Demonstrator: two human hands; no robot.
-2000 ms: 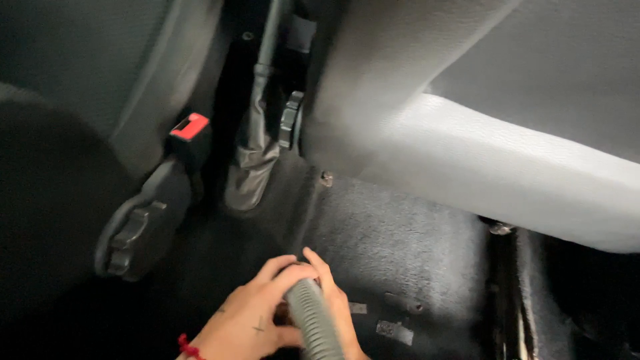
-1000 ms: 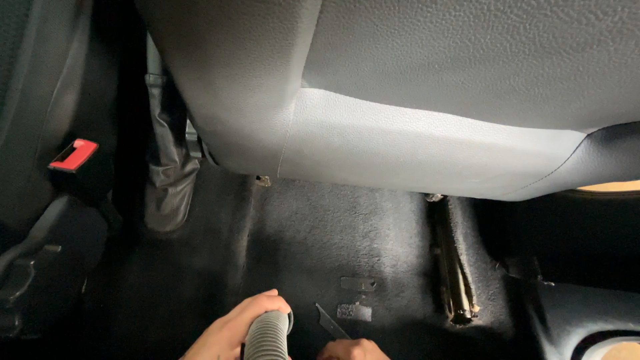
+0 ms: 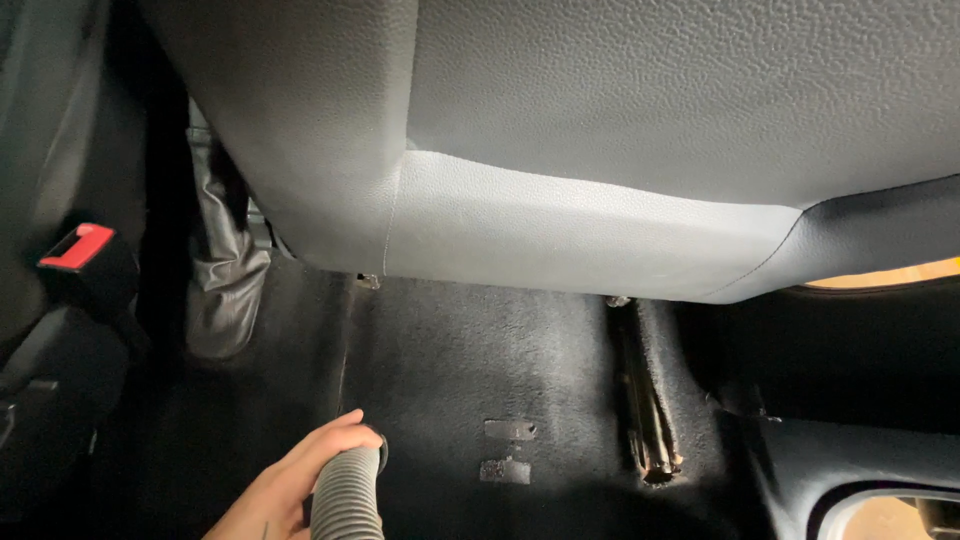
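At the bottom, left of centre, my left hand [image 3: 300, 480] is wrapped around the end of a grey corrugated vacuum hose [image 3: 346, 495]. The hose's dark rim faces the black floor carpet [image 3: 450, 360]; whether it touches the carpet cannot be told. My right hand is out of view. To the right of the hose, dark rectangular patches [image 3: 506, 471] lie on the carpet, below the grey leather-look car seat [image 3: 562, 225].
A metal seat rail [image 3: 652, 420] runs along the carpet at the right, beside the dark door trim [image 3: 847, 450]. On the left are a red seat-belt buckle [image 3: 79, 247] and a wrinkled handbrake boot [image 3: 225, 292]. The seat overhangs the carpet.
The view has shifted right from the handbrake. Both hands were at the hose at first; then the right hand was apart from it, near a thin dark piece, and is now out of view.
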